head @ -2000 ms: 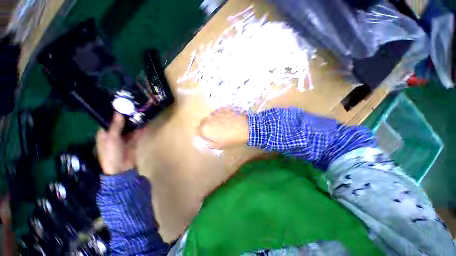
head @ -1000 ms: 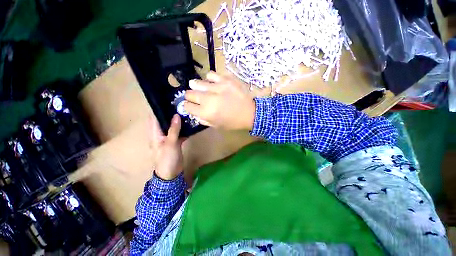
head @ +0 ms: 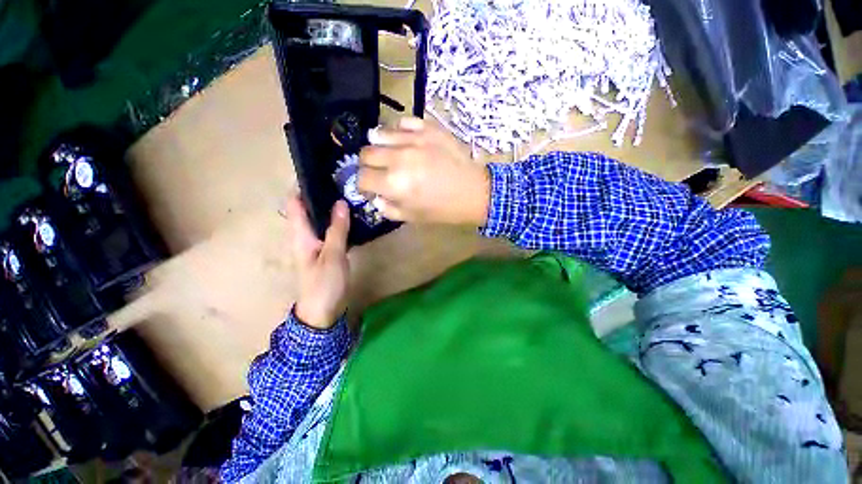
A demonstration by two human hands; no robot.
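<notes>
A black plastic housing stands at a slant over the cardboard bench, its hollow inside towards me. My left hand grips its lower left edge, the thumb on the near rim. My right hand is over its lower right part, fingers bent inside beside a round silvery part with a toothed rim. Whether the right fingers pinch a small part is hidden. A heap of small white parts lies just beyond my right hand.
Several waiting housings with shiny round spots stand in rows at the left. The cardboard surface lies between them and my left hand. A crinkled clear plastic bag with dark parts is at the upper right, beside the heap.
Two seconds ago the housing was at the left and my right hand by the heap. Now both hands are at the housing, in front of me. Since one second ago it has tilted slightly more upright.
</notes>
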